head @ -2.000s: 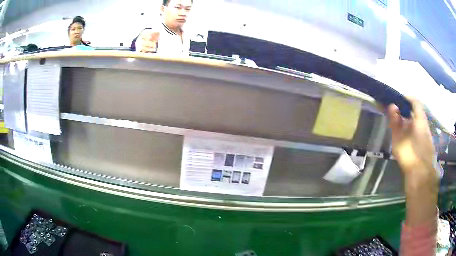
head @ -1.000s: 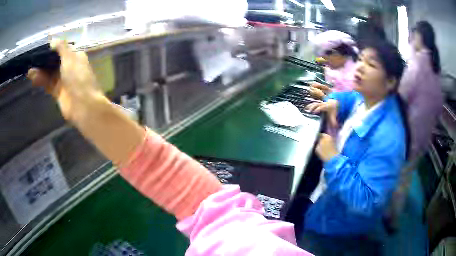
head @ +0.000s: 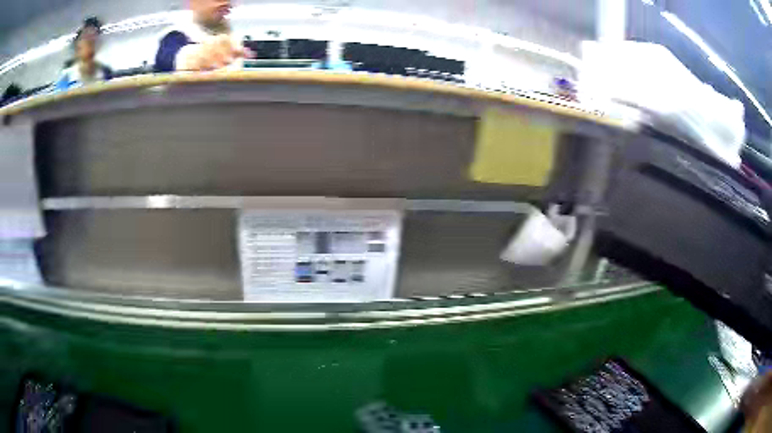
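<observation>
A large black tray (head: pixel 686 224) is tilted in the air at the right, blurred and cut off by the picture's edge. A blurred skin-coloured patch, perhaps a hand, shows below it at the lower right edge. It is too cut off to tell whose it is or whether it touches the tray. A black parts tray (head: pixel 546 396) with a heap of small pale plates lies on the bench at the lower right. Another black tray (head: pixel 123 416) with plates in its left part is at the lower left. Several pale plates (head: pixel 394 418) lie between them. My left hand is out of view.
The green bench (head: pixel 322 364) runs across below a grey panel (head: pixel 144 156). An instruction sheet (head: pixel 322 254), a yellow sheet (head: pixel 514 150) and a loose white paper (head: pixel 537 237) are on the panel. Two people (head: pixel 203 46) are behind it. A white bundle (head: pixel 664 97) is at the upper right.
The view has swung from the right-hand side back to the panel. The pink-sleeved arm holding a dark object is no longer visible. The large black tray now appears at the right.
</observation>
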